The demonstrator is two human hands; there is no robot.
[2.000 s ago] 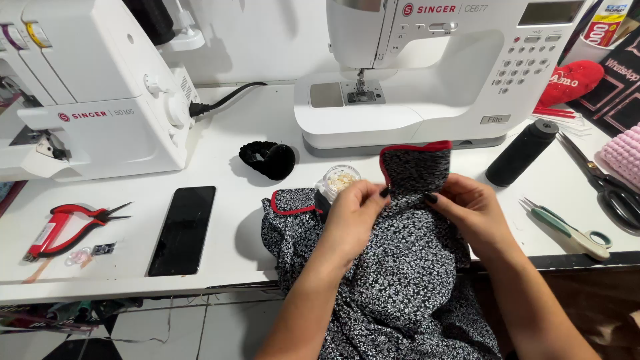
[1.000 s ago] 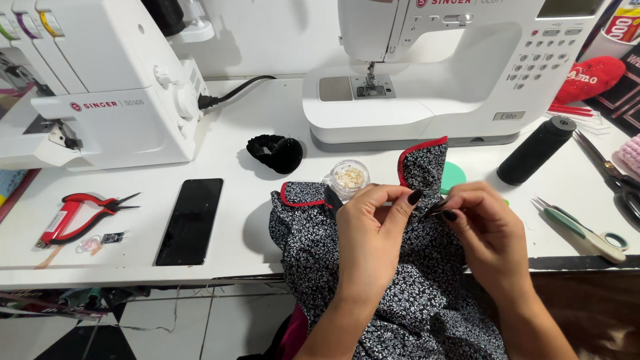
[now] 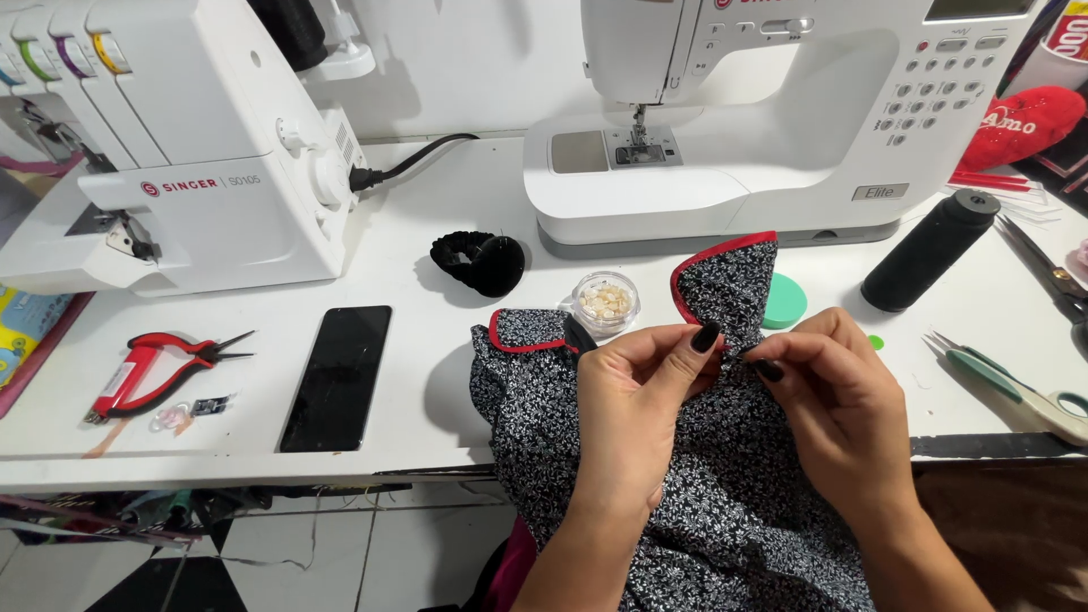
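A black-and-white patterned garment [image 3: 714, 510] hangs over the table's front edge, with red-trimmed collar ends on the table. My left hand [image 3: 637, 408] pinches the cloth beside the raised collar point [image 3: 727, 276], thumb against finger. On the other side of that piece, my right hand [image 3: 829, 408] has its thumb and fingertips closed at the fabric. Whether a small item sits between the fingertips cannot be seen. The second collar end [image 3: 531, 330] lies folded to the left. Behind my left hand stands a small clear jar [image 3: 604, 303] holding pale beads or buttons.
A sewing machine [image 3: 731, 178] stands behind, a serger [image 3: 187, 187] at left. Around lie a black velvet pincushion [image 3: 480, 262], a phone [image 3: 337, 378], red-handled pliers [image 3: 161, 365], a green lid [image 3: 784, 300], a black thread cone [image 3: 931, 251], thread snips [image 3: 1003, 382] and scissors [image 3: 1054, 280].
The collar point now stands more upright, its patterned face showing where a dark one showed earlier. Both hands have stayed at the cloth. The green lid and the jar have come into clearer view.
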